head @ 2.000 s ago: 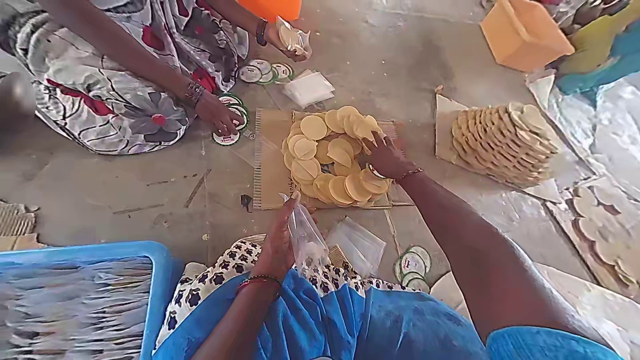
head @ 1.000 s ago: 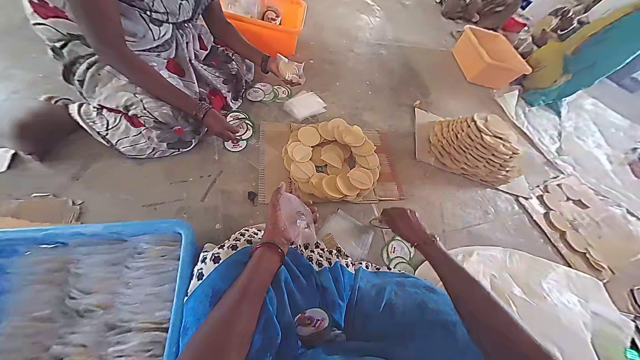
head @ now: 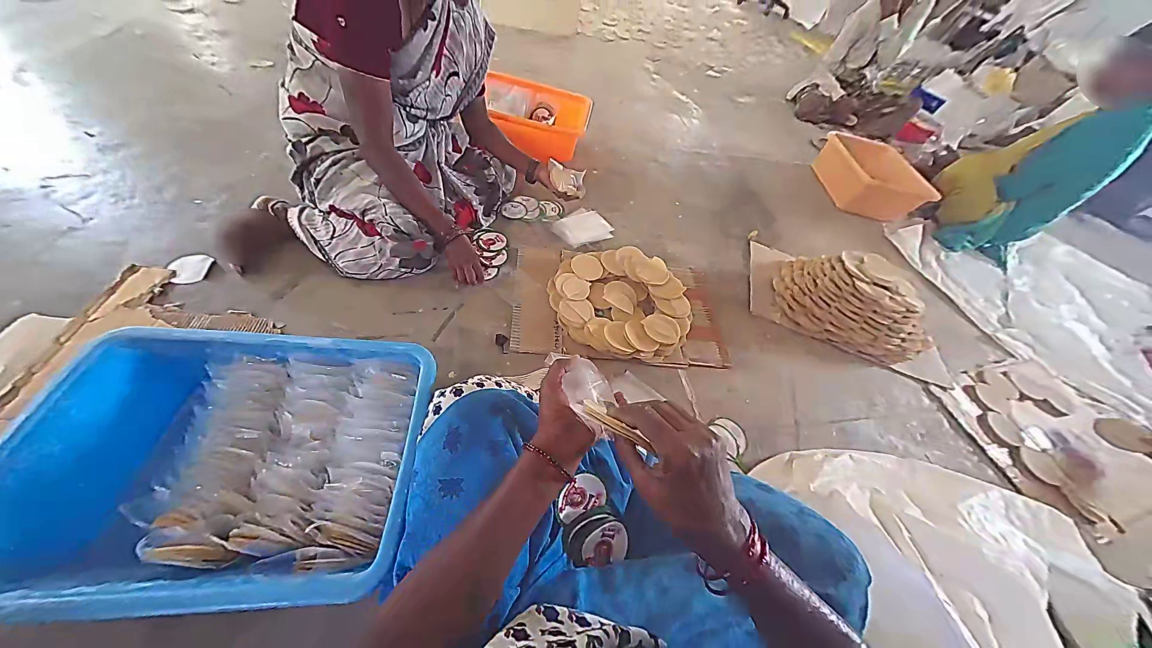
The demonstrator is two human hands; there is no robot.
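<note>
My left hand holds a clear plastic bag above my lap. My right hand grips a small stack of thin tan discs at the bag's mouth, the stack's far end at or inside the plastic. Round printed labels lie on the blue cloth of my lap, below my hands. Beyond my hands, a ring of overlapping tan discs rests on a piece of cardboard. To the left, a blue plastic tray holds rows of clear bags with tan discs inside.
Across from me a person sits, one hand on round labels, the other holding a bag. An orange bin stands behind. At right are a tall pile of discs, another orange bin, sheeting and another person.
My right hand was over the ring of discs, then moved back near my lap, and now holds discs at the bag in my left hand. The view has shifted left, showing more of the tray.
</note>
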